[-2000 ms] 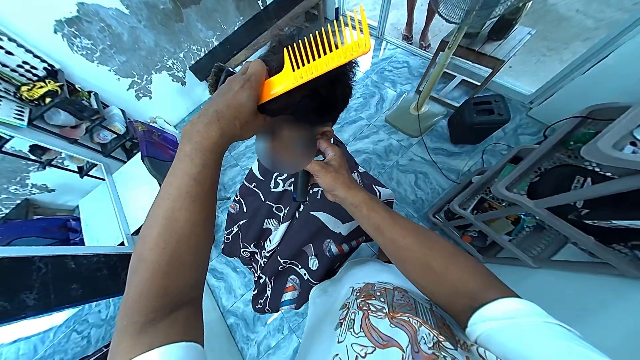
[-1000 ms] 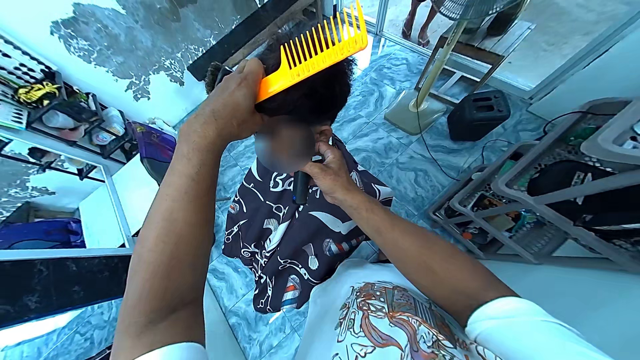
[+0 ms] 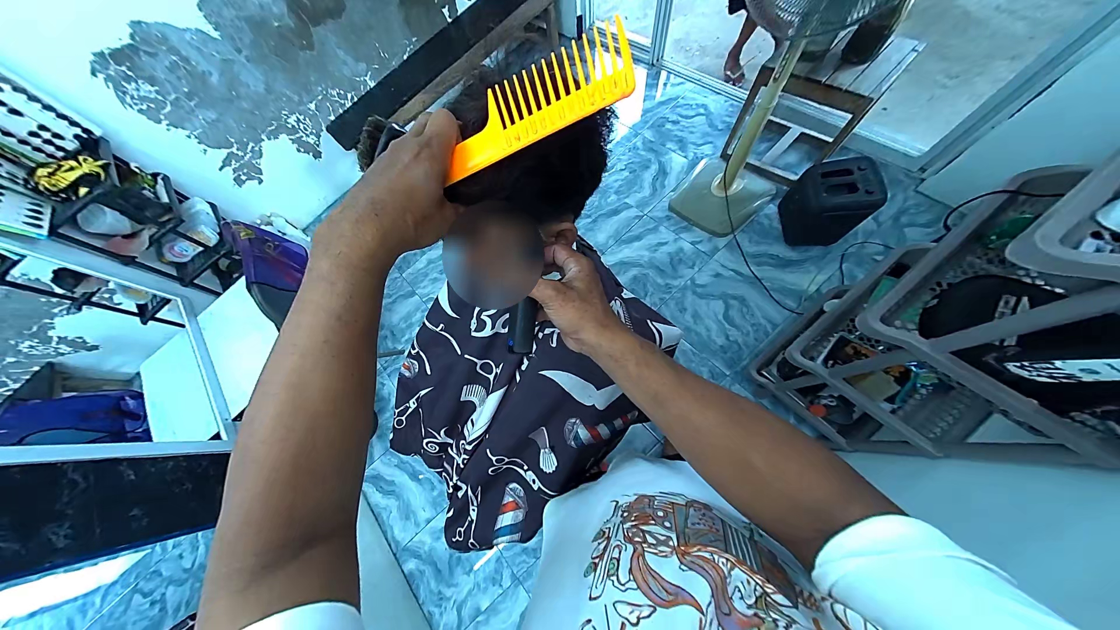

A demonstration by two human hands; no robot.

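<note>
A seated person with dark hair [image 3: 551, 171] wears a black barber cape [image 3: 516, 411] printed with scissors, combs and barber poles. My left hand [image 3: 394, 188], at the side of the head, grips a yellow wide-tooth comb [image 3: 551, 114] whose teeth point up and away from me. Something dark, perhaps a brush, shows behind that hand. Beside the person's ear, my right hand [image 3: 573, 293] has its fingers closed on a dark-handled tool [image 3: 522, 327], whose handle hangs down over the cape. The tool's working end is hidden, so its kind is unclear.
At the right stands a grey plastic rack [image 3: 875, 350] with tools. A black box-shaped device [image 3: 831, 201] and a pedestal fan [image 3: 722, 197] stand on the marbled floor, with a cable running nearby. Wall shelves [image 3: 131, 227] hold items at the left. Beyond the doorway, a person's foot [image 3: 733, 68] shows.
</note>
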